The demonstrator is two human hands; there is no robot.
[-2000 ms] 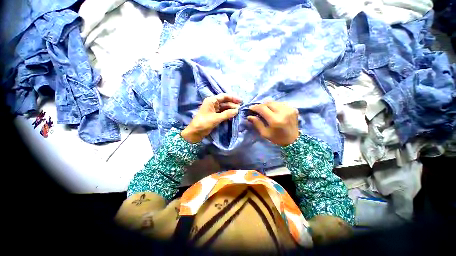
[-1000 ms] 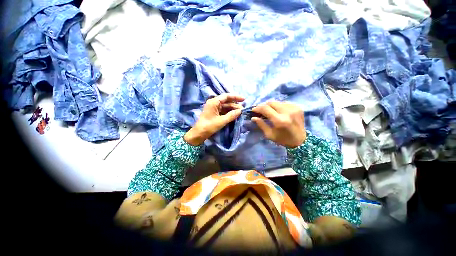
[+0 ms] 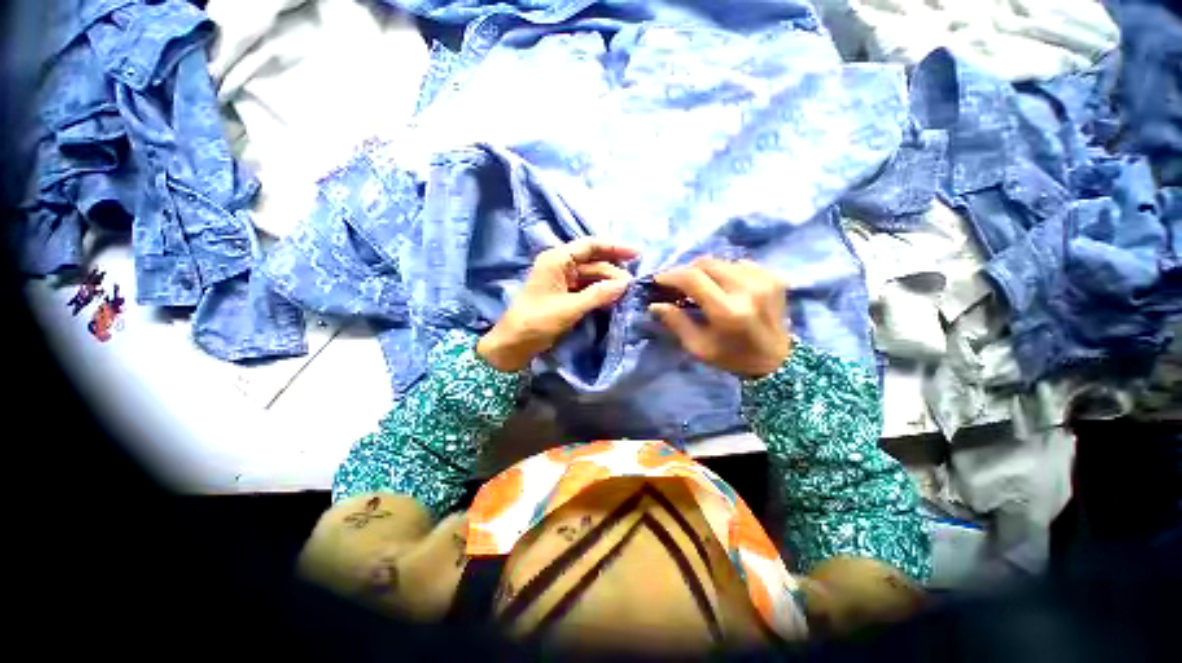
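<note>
A light blue patterned denim jacket point(image 3: 752, 143) lies spread in front of me, its near part gathered in folds. My left hand point(image 3: 557, 304) pinches a seam of the jacket between thumb and fingers. My right hand point(image 3: 726, 315) is close beside it, its bent fingertips at the same seam, nearly touching the left fingertips. A small dark thing shows at the right fingertips; I cannot tell whether it is thread snips. Green and white sleeve covers are on both forearms.
Crumpled blue garments lie at the left point(image 3: 195, 233) and right point(image 3: 1076, 259). Off-white cloth point(image 3: 324, 117) lies behind at the left, and more hangs over the right table edge. Small red and dark items point(image 3: 99, 311) lie on the white table point(image 3: 195, 415) at the left.
Over the two seconds my right hand has shifted slightly right. Both hands stay at the same seam. The jacket has hardly moved.
</note>
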